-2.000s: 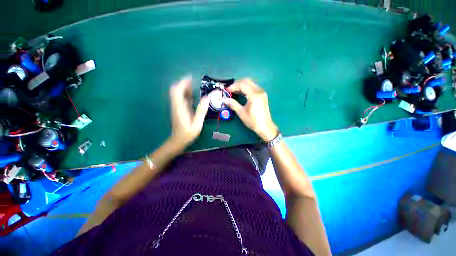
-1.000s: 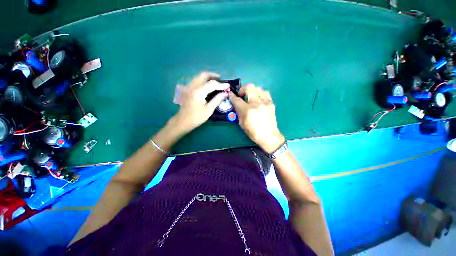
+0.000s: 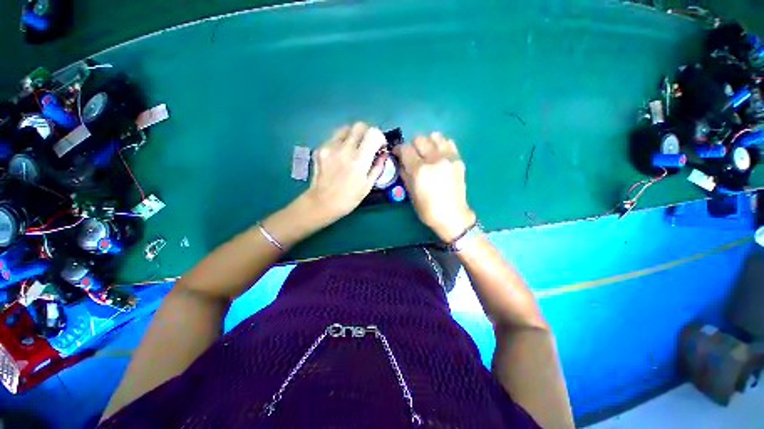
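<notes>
A black plastic housing [image 3: 394, 136] lies on the green bench in front of me, mostly hidden under my hands. A silver-white disc [image 3: 386, 173] and a blue battery cell [image 3: 398, 193], seen end-on, show between the hands. My left hand [image 3: 345, 170] covers the housing's left side, fingers curled over it. My right hand [image 3: 433, 178] grips its right side, fingers bent at the upper edge. Thin red wire shows between the fingertips. A pale tab [image 3: 301, 163] lies on the bench just left of my left hand.
Part-assembled units [image 3: 92, 167] with loose wires are piled at the left. Another pile of units [image 3: 712, 134] is at the right. A single unit [image 3: 39, 18] is at the top left. Small scraps [image 3: 156, 247] lie near the front edge. A red bin [image 3: 38, 360] stands at lower left.
The pale tab has moved from below the housing to its left. My left hand has moved right and now covers more of the housing. My right hand has shifted slightly right.
</notes>
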